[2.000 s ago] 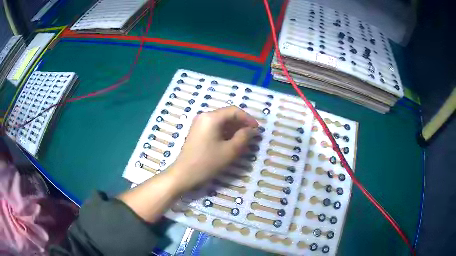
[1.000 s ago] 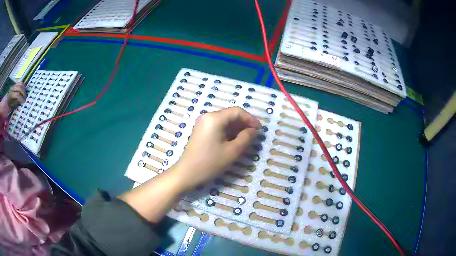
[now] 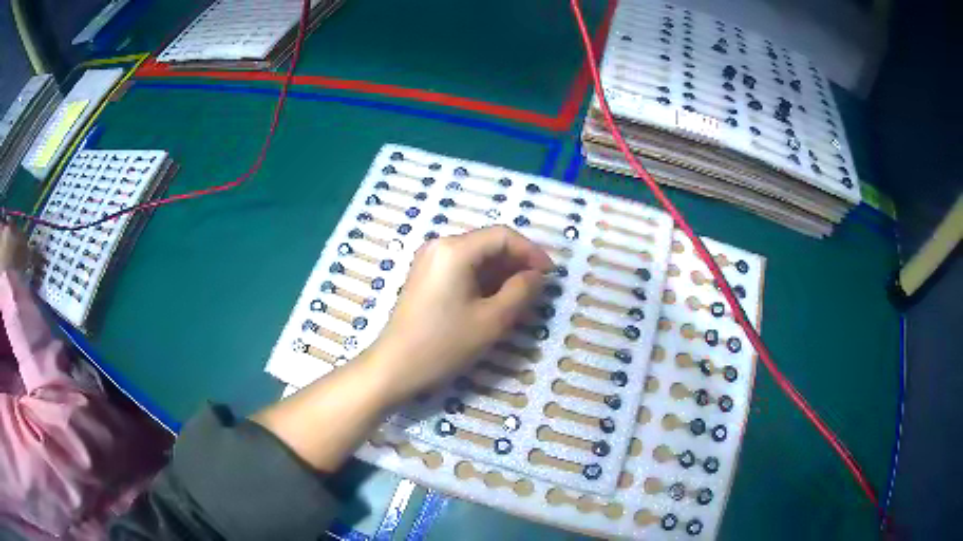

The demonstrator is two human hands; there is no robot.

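The white working tray (image 3: pixel 607 470) has rows of tan dumbbell-shaped slots, many with small dark round components at their ends. It lies over a lower tray (image 3: pixel 748 285), which sticks out at the right and front. My left hand (image 3: pixel 465 306) reaches in from the lower left, over the middle of the working tray. Its thumb and forefinger are brought close together beside a dark round component (image 3: pixel 559 272); whether they grip anything is unclear. The hand hides part of the slots. My right hand is not in view.
A red lead (image 3: pixel 776 365) hangs across the trays' right side. A thick tray stack (image 3: pixel 729 190) with loose dark parts stands at right rear. Another stack (image 3: pixel 232 32) is at rear left. A person in pink (image 3: pixel 63 423) sits by smaller trays (image 3: pixel 100 211) at left.
The red lead over the trays has swung slightly right. The neighbour's hand came onto the left trays and has since moved back towards the left edge. My left hand is almost unchanged.
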